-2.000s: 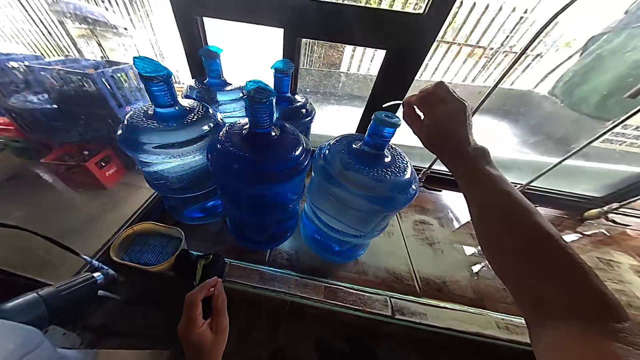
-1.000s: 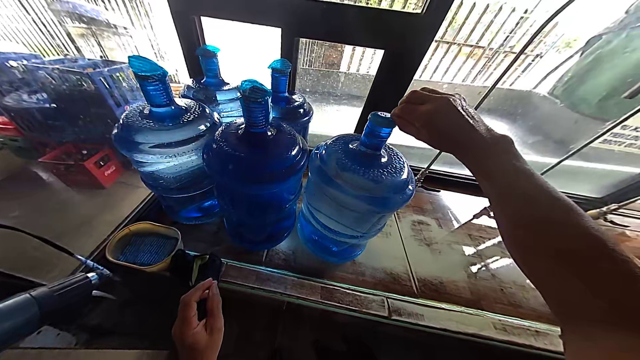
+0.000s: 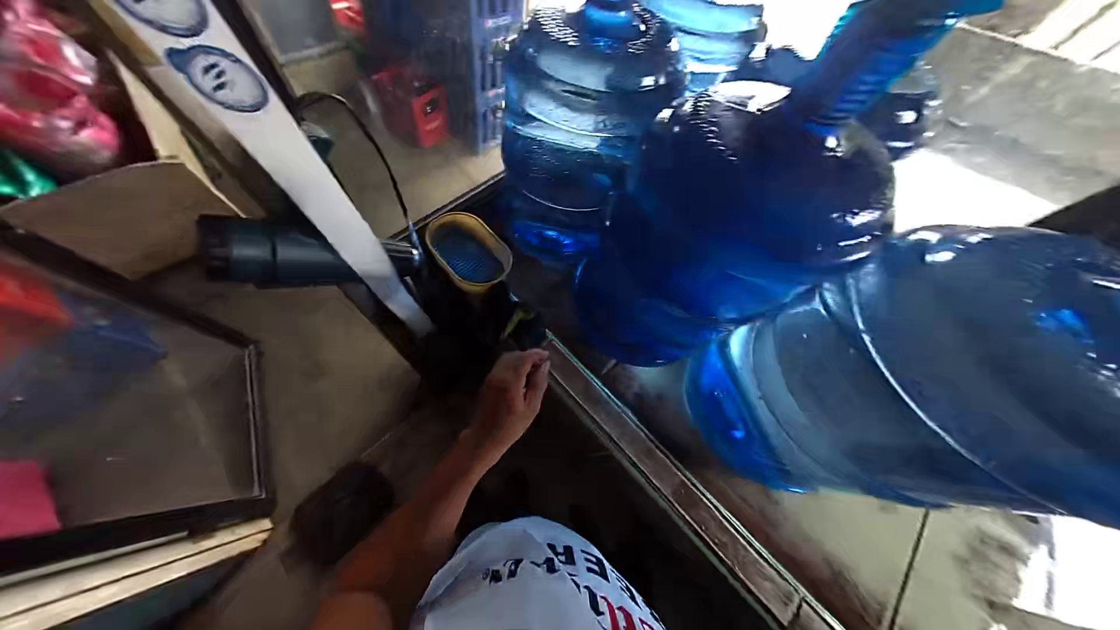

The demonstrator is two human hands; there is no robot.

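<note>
My left hand [image 3: 516, 389] is near the middle, its fingers curled together by the counter edge with nothing visible in them. Just above it lies a black object [image 3: 522, 325] with a yellow-green mark. My right hand is out of view. A translucent blue water jug [image 3: 945, 367] fills the right side, appearing strongly tilted. Left of it is a darker blue jug [image 3: 735, 210] with a loose blue plastic sleeve on its neck. Another blue jug [image 3: 591, 131] stands behind, with more partly hidden jugs beyond. A dark heat-gun-like tool [image 3: 280, 252] with a metal nozzle lies at the left.
A yellow-rimmed oval container [image 3: 470, 251] with a blue mesh-like inside sits beside the nozzle. A white strip [image 3: 289, 166] crosses the upper left. The counter's raised edge [image 3: 665, 481] runs diagonally. A red crate [image 3: 411, 107] and a glass-paned frame [image 3: 255, 420] are beyond.
The view has swung strongly to the left and down. My right hand, earlier at the neck of the right-hand jug, has left the view. My left hand remains near the black object.
</note>
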